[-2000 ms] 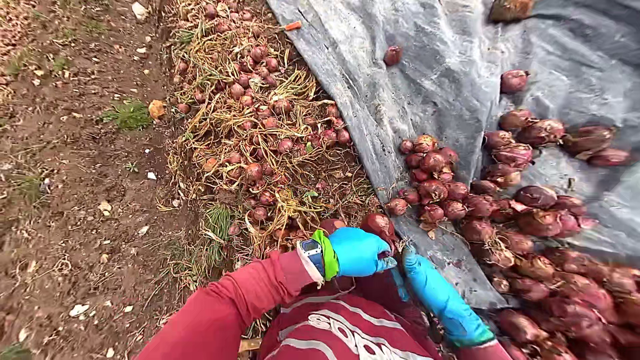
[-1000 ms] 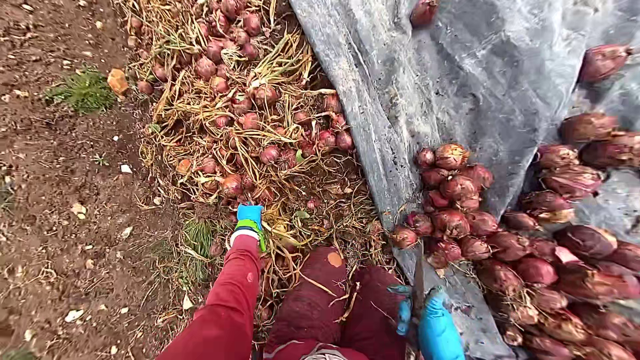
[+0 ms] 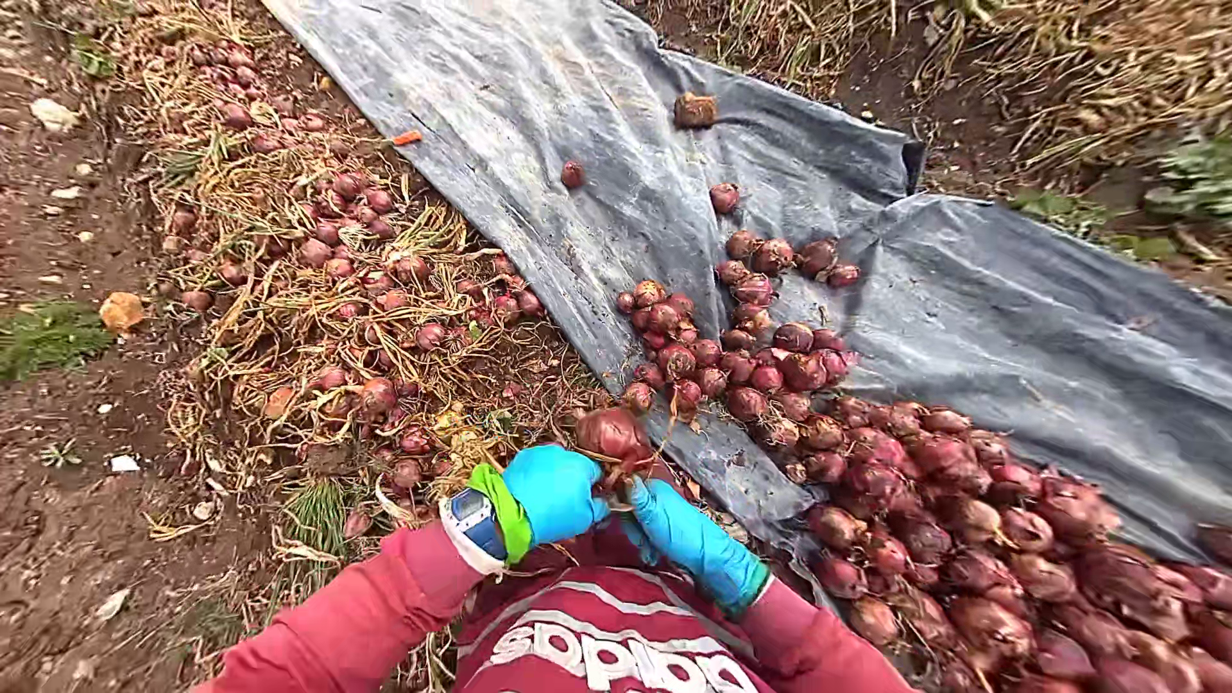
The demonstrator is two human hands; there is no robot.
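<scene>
My left hand (image 3: 553, 496), in a blue glove with a green band and a watch at the wrist, grips a red onion (image 3: 612, 433) by its dry neck. My right hand (image 3: 688, 539), also blue-gloved, is closed at the same neck, its fingertips close to the left ones. Whatever tool may be in it is hidden in this view. The onion's bulb points away from me. To the left, red onions with dry tops (image 3: 380, 396) lie on the soil. A pile of red onions (image 3: 972, 520) rests on the grey sheet (image 3: 1011, 318) at right.
An orange object (image 3: 407, 139) lies at the sheet's left edge. A brown block (image 3: 695, 111) sits near its far edge. A pale orange stone (image 3: 121, 312) and green weeds (image 3: 53, 339) are on the bare soil at left. Dry stalks (image 3: 1088, 58) cover the ground beyond the sheet.
My left hand has come back from the onions on the soil to meet my right hand and now holds an onion. A second ago a blade showed at my right hand. The view has shifted.
</scene>
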